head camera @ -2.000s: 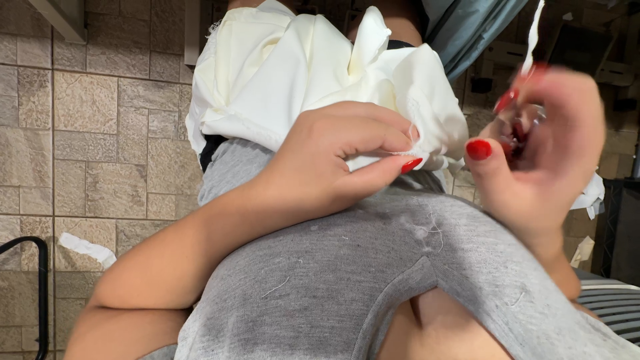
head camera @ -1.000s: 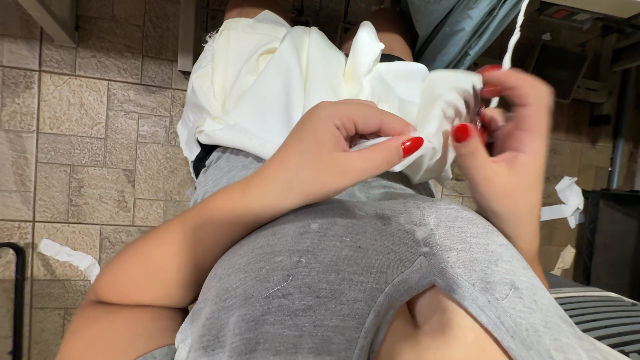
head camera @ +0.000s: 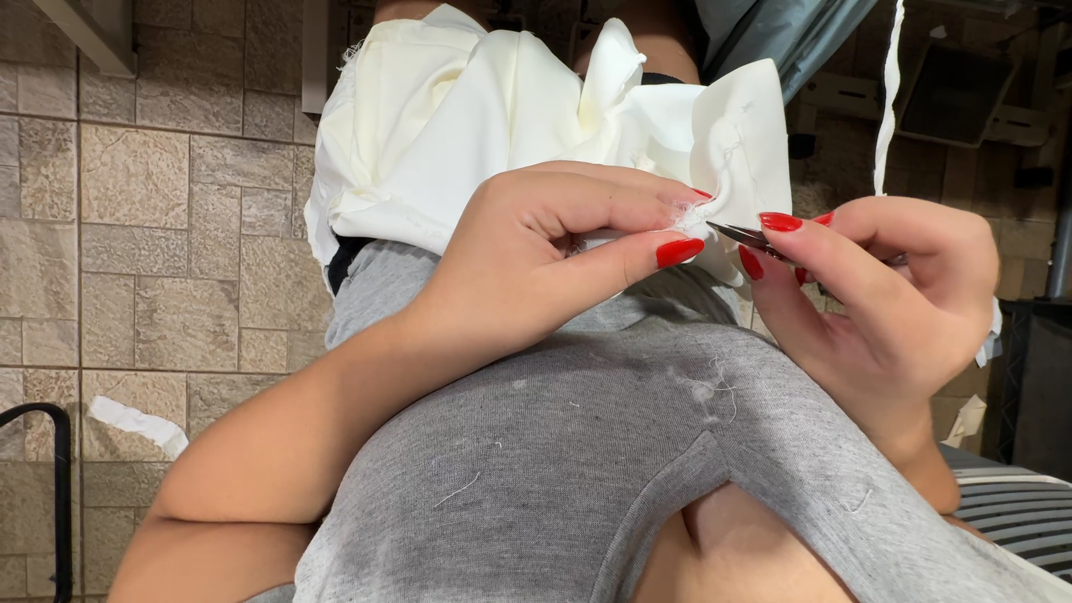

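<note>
White fabric (head camera: 502,100) lies bunched over my lap, its left edge frayed. My left hand (head camera: 569,226) pinches a seam of the fabric between thumb and fingers, where loose white threads (head camera: 693,216) stick out. In my right hand (head camera: 879,293) is a small dark metal pointed tool, likely thread snips (head camera: 745,236); its tip points left at the threads, close to my left thumb. Most of the tool's body is hidden by my fingers. A flap of the fabric stands up behind the tip.
A narrow white strip (head camera: 889,92) hangs at the upper right, near grey-blue cloth (head camera: 779,38). White scraps (head camera: 138,425) lie on the tiled floor (head camera: 134,176). A black curved bar (head camera: 60,486) is at the lower left, a striped surface (head camera: 1013,511) at the lower right.
My right hand has moved left and down toward my left hand since the oldest frame, and the tool's pointed tip now shows at the threads. My left hand keeps its pinch on the fabric.
</note>
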